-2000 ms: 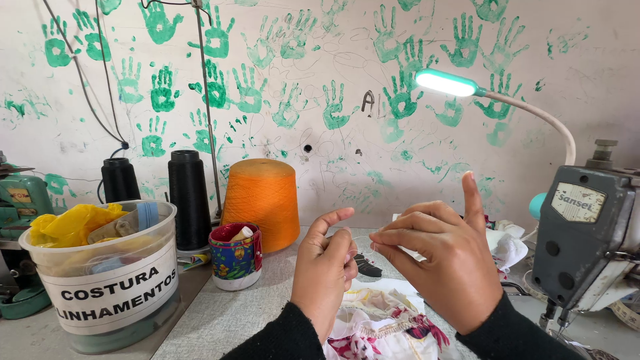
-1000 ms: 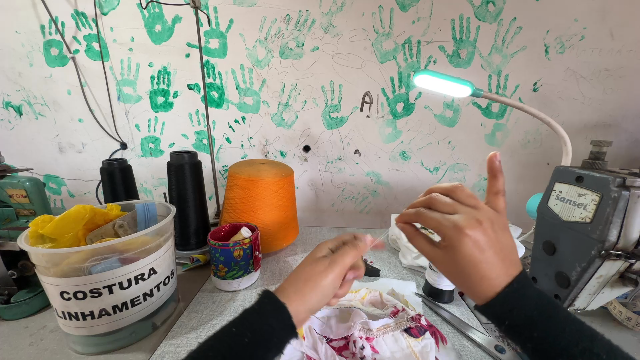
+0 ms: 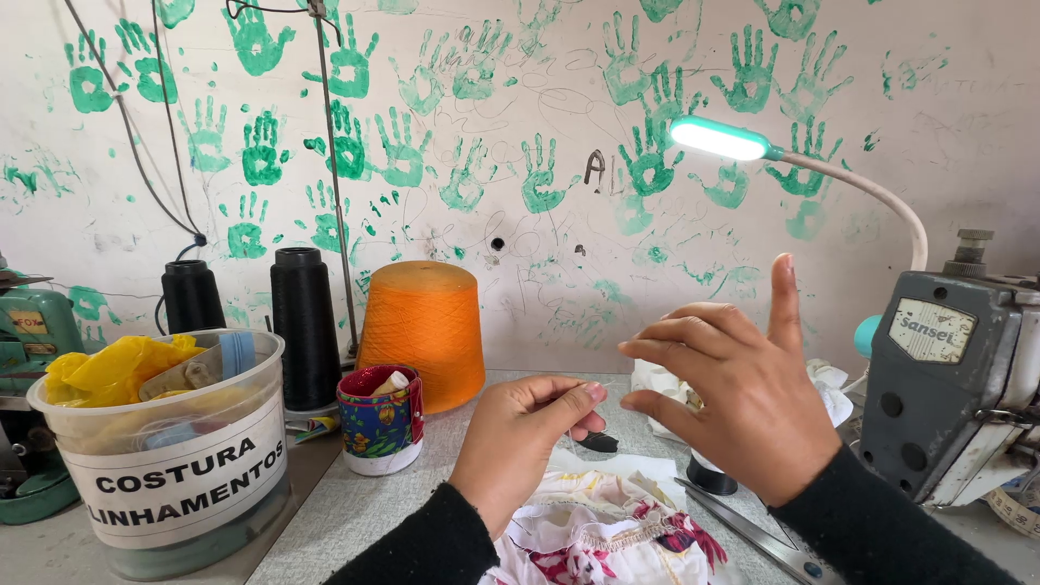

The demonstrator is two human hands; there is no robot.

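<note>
My left hand [image 3: 524, 443] is raised over the table, thumb and index fingertip pinched together; something very thin may be between them, too small to tell. Just to its right my right hand [image 3: 731, 390] is held up, index finger pointing upward, thumb and other fingers apart with nothing visible between them. Beneath both lies a white gathered fabric piece [image 3: 601, 532] with magenta and yellow print. A pair of metal scissors [image 3: 751, 532] rests to the right of the fabric, under my right forearm, partly out of frame.
A grey sewing machine [image 3: 918, 390] stands at right, beside a lit lamp [image 3: 719, 140]. At left are a plastic tub [image 3: 175, 455], black thread cones [image 3: 305, 333], an orange thread cone [image 3: 422, 333] and a fabric-covered cup [image 3: 380, 431]. White cloth [image 3: 829, 390] lies behind my right hand.
My left hand was outstretched a second ago and now has its thumb and index fingertip together. My right hand has opened its thumb away from the fingers.
</note>
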